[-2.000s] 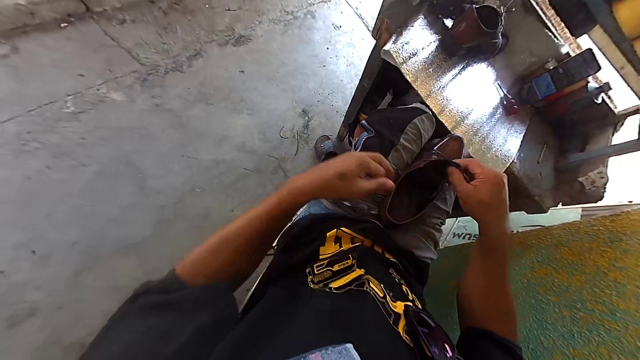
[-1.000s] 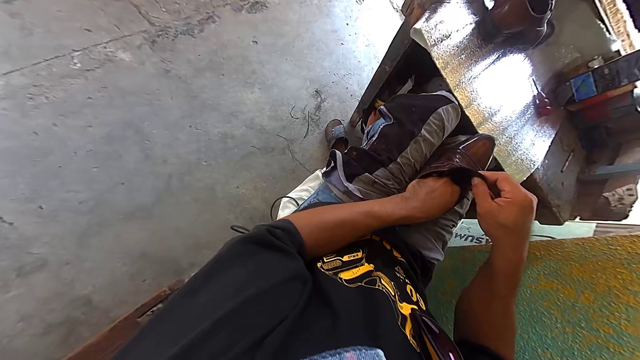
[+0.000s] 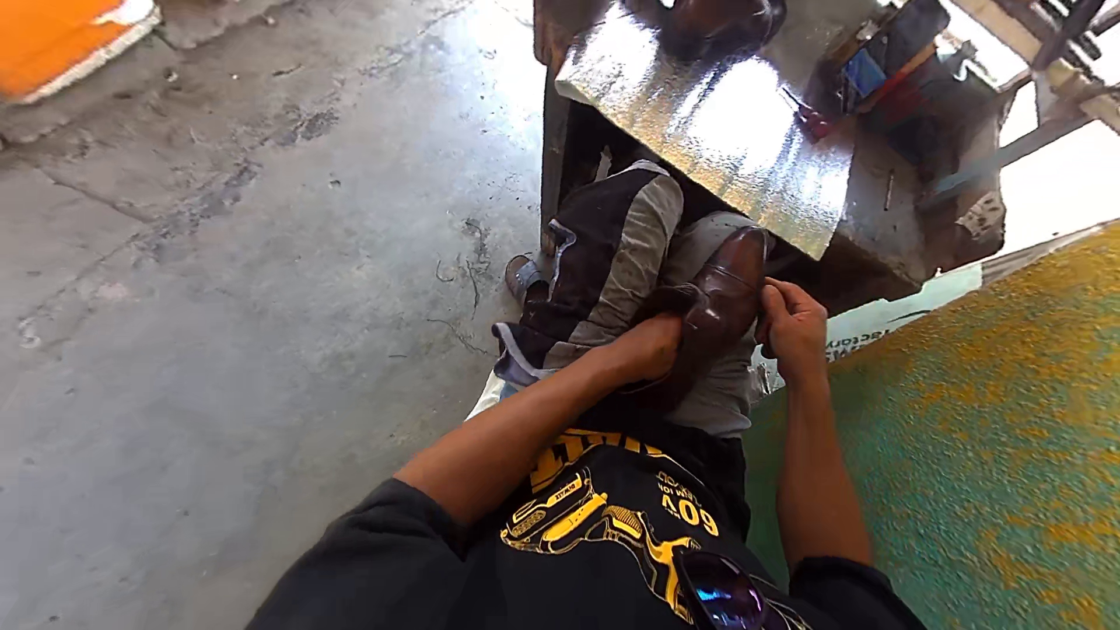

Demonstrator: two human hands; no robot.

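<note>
A dark brown leather boot (image 3: 728, 289) lies over my lap, its toe pointing away toward the workbench. My left hand (image 3: 652, 348) grips the boot's upper from the left, its fingers partly hidden by the leather. At the boot's right edge is my right hand (image 3: 794, 328), thumb and fingers pinched together; something small and dark shows below them, too unclear to name. Whether these fingers hold the boot's edge or a small thing cannot be told. Beneath the boot, grey and black cloth (image 3: 612, 262) covers my legs.
Just ahead stands a workbench with a shiny sheet top (image 3: 700, 122). On it are another brown boot (image 3: 722, 26), a small red-handled tool (image 3: 814, 121) and a box of items (image 3: 884, 74). A green and yellow textured surface (image 3: 989, 437) rises at my right.
The boot has turned from its opening facing up to its side and toe showing. My left hand has moved onto its upper, and my right hand now lies along its right edge.
</note>
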